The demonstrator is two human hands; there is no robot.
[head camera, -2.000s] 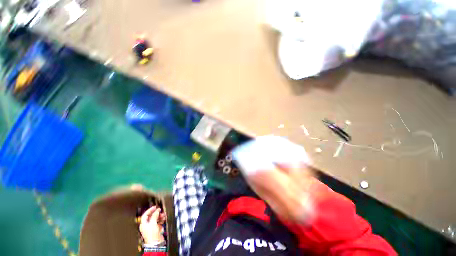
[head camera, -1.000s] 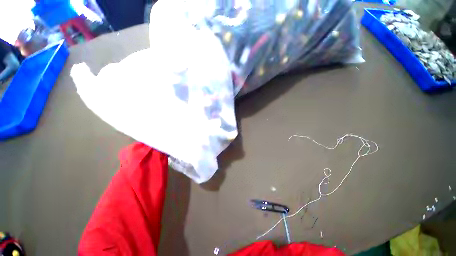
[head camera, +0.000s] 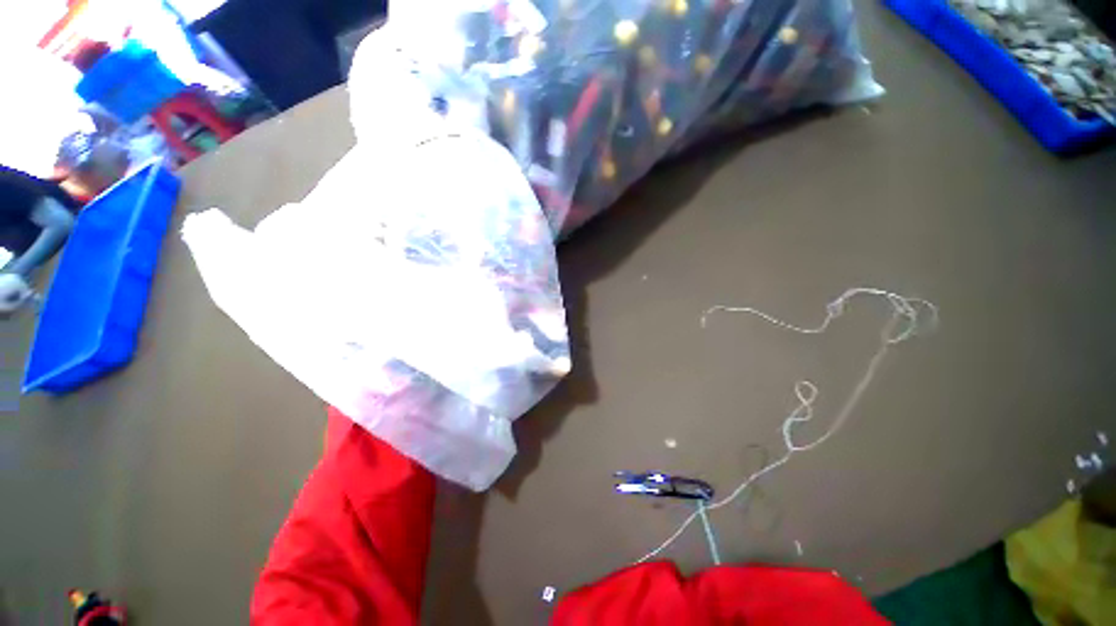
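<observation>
A large white translucent plastic bag lies on the brown table. Its far part is filled with many small dark, red and yellow toys. A red sleeve, by its position my left arm, reaches into or under the near edge of the bag; the hand is hidden. A second red sleeve is at the bottom edge; my right hand is out of the picture. Thread snips lie on the table beside a long loose pale thread. A small plush toy is at the bottom left, partly cut off.
An empty blue tray is at the left. Another blue tray at the top right holds many pale flat pieces. Part of another person's arm shows at the left edge. White scraps and a yellow bag are at the lower right.
The view has swung from the floor and lap to the table. Over the last second, the sleeve at the bag has shifted slightly right, and the bag's near edge hangs lower in the picture.
</observation>
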